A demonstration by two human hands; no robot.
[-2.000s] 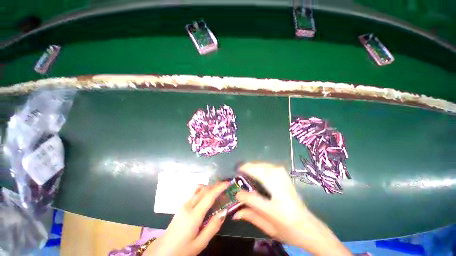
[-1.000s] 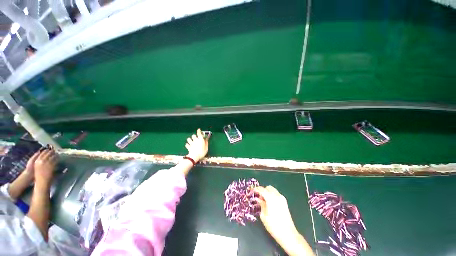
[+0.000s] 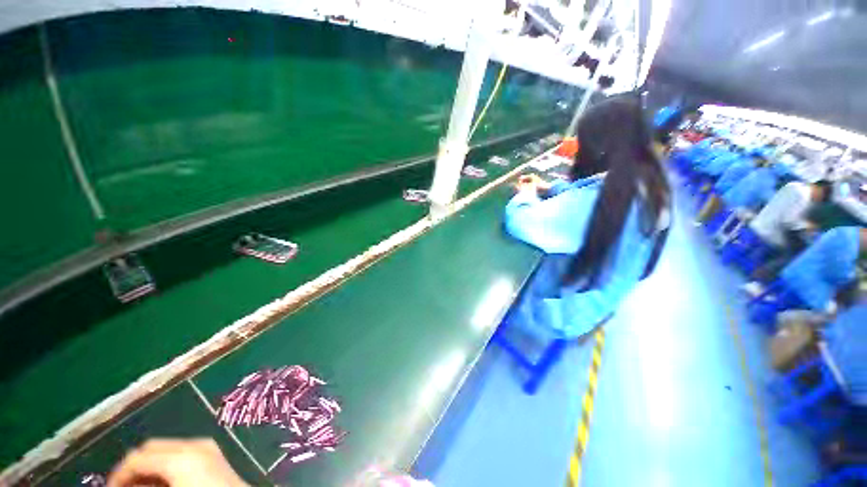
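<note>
A hand, which looks like my right hand [image 3: 176, 464], is cut off by the bottom edge at the left; its fingertips are hidden and I cannot tell whether it holds anything. A few strip parts [image 3: 93, 479] show at the bottom edge beside it. The loose right pile of pink and dark strips [image 3: 283, 409] lies beyond the bench seam, right of the hand. A blurred pink patch at the bottom edge may be my sleeve. My left hand is out of the picture.
Partly assembled phones [image 3: 129, 278] lie on the green conveyor [image 3: 204, 276] behind the worn edge rail [image 3: 242, 330]. A white post [image 3: 459, 119] stands at the rail. A person in a blue smock [image 3: 594, 228] sits at the bench; more seated people line the right side.
The view has swung to the right. My left arm, the white sheet and the plastic bag have left the picture. The right pile now shows lower left, and the neighbouring worker and aisle appear.
</note>
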